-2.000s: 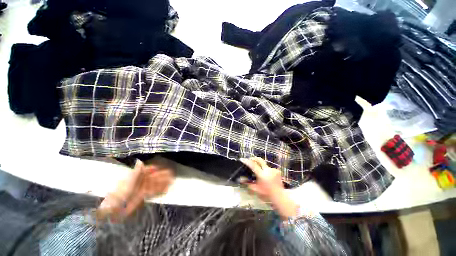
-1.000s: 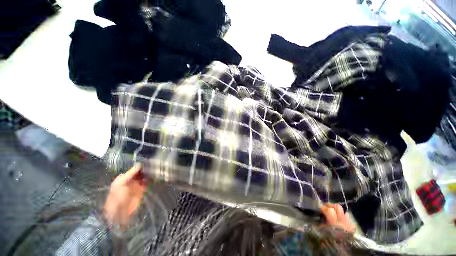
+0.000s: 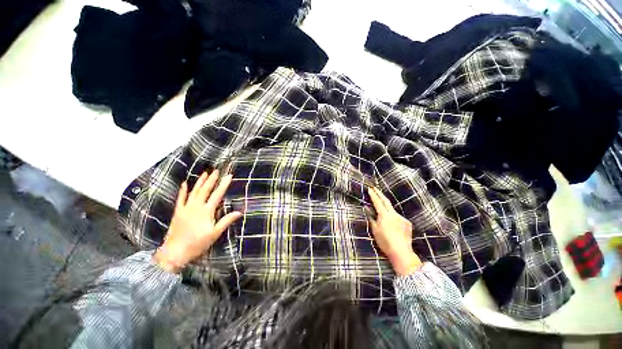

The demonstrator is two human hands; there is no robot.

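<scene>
A jacket with its plaid lining [image 3: 293, 198] facing up lies spread over the front edge of the white table. My left hand [image 3: 196, 221] lies flat on the lining at the left, fingers spread, holding nothing. My right hand [image 3: 390, 228] rests on the lining right of the middle, its fingers pointing up and left. Whether it holds a small tool is hidden. A snap button [image 3: 136, 191] shows at the lining's left edge. Hair strands hang over the bottom of the view.
Dark jackets [image 3: 136, 58] lie at the back left. Another dark jacket [image 3: 566, 102] with plaid showing lies at the right. A red-and-black checked block [image 3: 585, 255] sits on the white table [image 3: 61, 136] at the right. Shiny plastic packs are at the right rim.
The plaid lining's near edge was lifted by both hands and now lies over the table edge. My hands have moved from that edge onto the cloth. The view has shifted left.
</scene>
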